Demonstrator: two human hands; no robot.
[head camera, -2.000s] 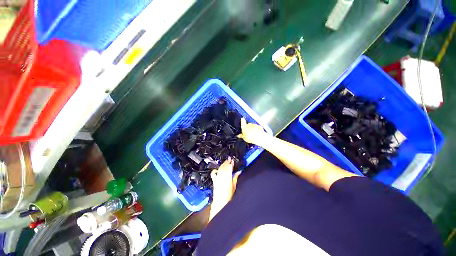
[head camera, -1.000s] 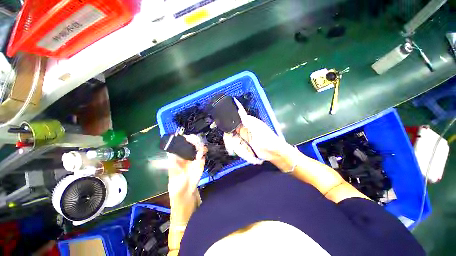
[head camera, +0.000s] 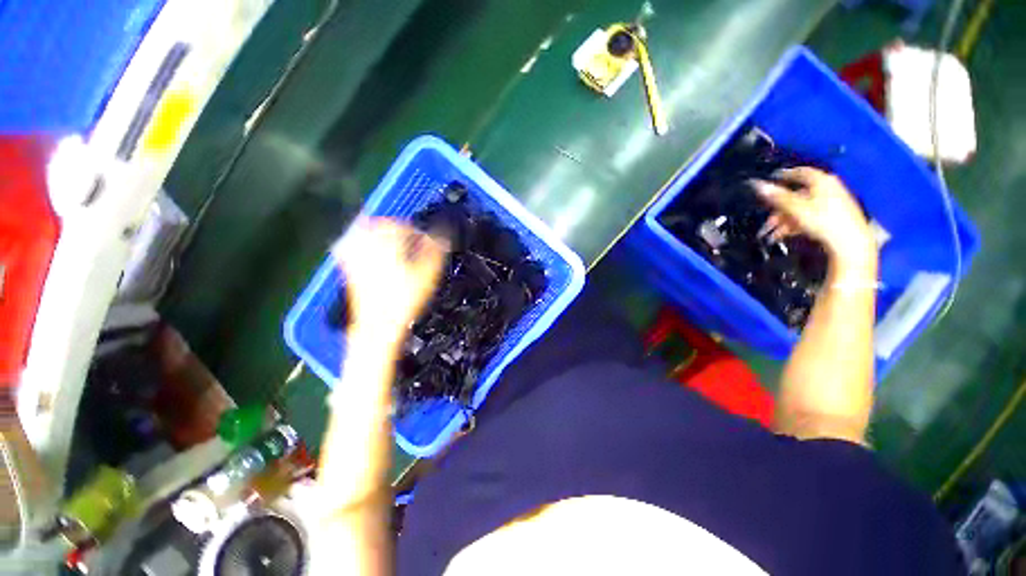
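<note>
A blue mesh sorting basket (head camera: 433, 433) stands on the green bench in front of my body, heaped with small black parts (head camera: 478, 298). My left hand (head camera: 392, 273) is over the basket's left part, blurred; I cannot tell whether it holds a part. A deep blue turnover bin (head camera: 917, 242) with a white label stands at the right, holding more black parts (head camera: 743, 264). My right hand (head camera: 816, 214) is over the parts in this bin, fingers apart, with no part visible in it.
A tape measure (head camera: 620, 43) with a yellow strip lies on the bench beyond the basket. A white fan (head camera: 264, 551), a green-capped bottle (head camera: 241, 424) and a green container (head camera: 101, 501) are at lower left. A red crate (head camera: 28, 248) is at far left. A white box (head camera: 932, 104) stands behind the bin.
My right hand has moved from the basket to the turnover bin and no longer shows the black block. My left hand has moved over the basket's left part. The view has turned.
</note>
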